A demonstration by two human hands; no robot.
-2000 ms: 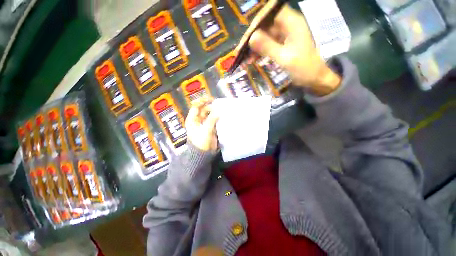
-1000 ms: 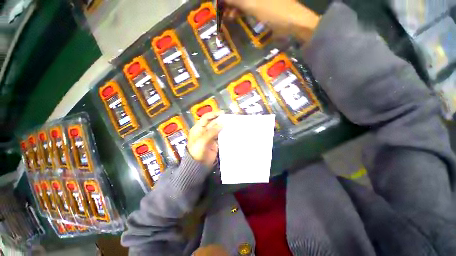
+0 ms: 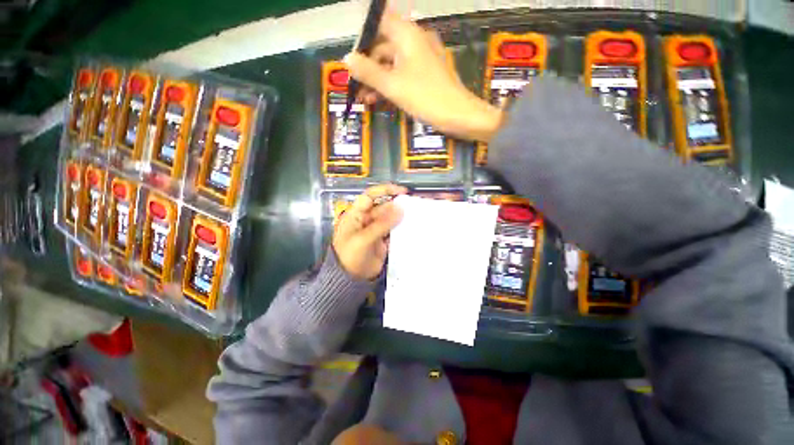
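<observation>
My right hand (image 3: 413, 74) holds a slim black pointed tool (image 3: 367, 39) like a pen. Its tip is over the dark panel of an orange-rimmed device (image 3: 346, 143) at the top left of the clear blister tray (image 3: 387, 184); whether it touches cannot be told. My left hand (image 3: 366, 230) grips the top left corner of a blank white sheet (image 3: 440, 269) above the tray's near row. The sheet and left hand hide some near devices. My right sleeve covers part of the tray's middle and right. No small sticker can be made out.
Stacked filled trays (image 3: 239, 213) stand on the dark green bench at the left. A printed label sheet (image 3: 779, 217) lies at the far right edge. A pale raised strip (image 3: 252, 54) runs behind the trays. A brown cardboard box (image 3: 174, 374) is below the bench at the lower left.
The view has turned and shifted. My right hand with the tool has moved from an upper-row device farther right to the leftmost one. My left hand still holds the sheet, now slightly tilted.
</observation>
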